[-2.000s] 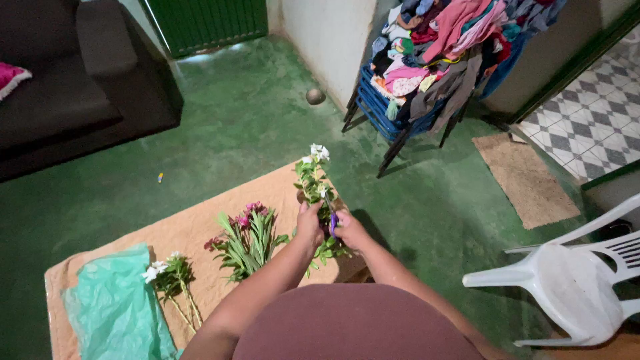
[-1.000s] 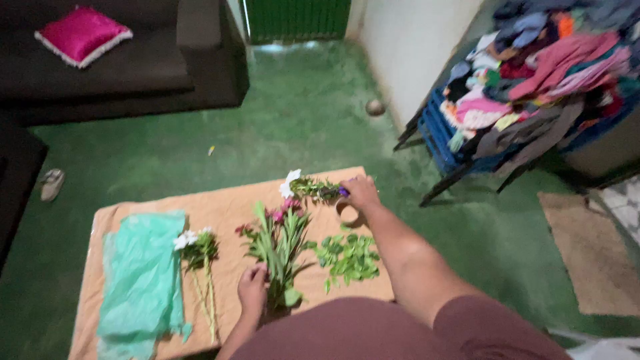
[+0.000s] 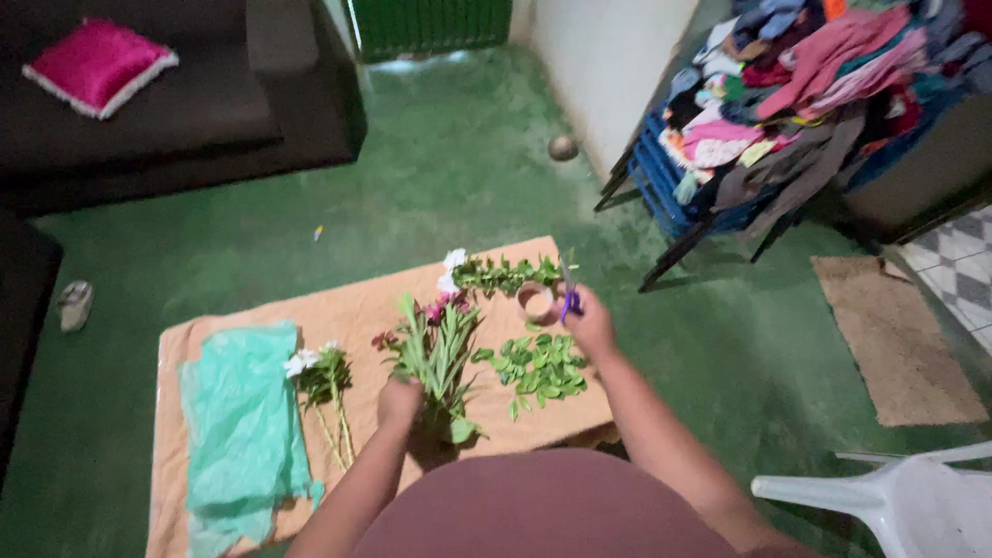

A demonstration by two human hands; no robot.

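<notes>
My right hand (image 3: 587, 316) holds purple-handled scissors (image 3: 571, 302), blades pointing away from me, beside a roll of tape (image 3: 535, 302). My left hand (image 3: 400, 401) is at the lower left of a bunch of long-leaved stems with dark pink flowers (image 3: 438, 349); whether its fingers grip a stem is unclear. A leafy stem with white flowers (image 3: 504, 273) lies across the table's far edge. Loose green leaves (image 3: 542, 370) are heaped nearer me. White flowers on bare-ended stems (image 3: 325, 376) lie left of the pink bunch, next to a green plastic sheet (image 3: 244, 418).
A peach cloth (image 3: 225, 316) covers the table. A white plastic chair (image 3: 891, 496) stands at lower right, and blue chairs (image 3: 659, 182) piled with clothes (image 3: 806, 101) stand behind. A dark sofa (image 3: 209, 101) is at upper left; a round object (image 3: 563, 147) lies on the floor.
Two seconds ago both hands were together at the white-flowered stem with the scissors; now that stem lies on the table. My left hand has moved to the pink bunch. The view has shifted.
</notes>
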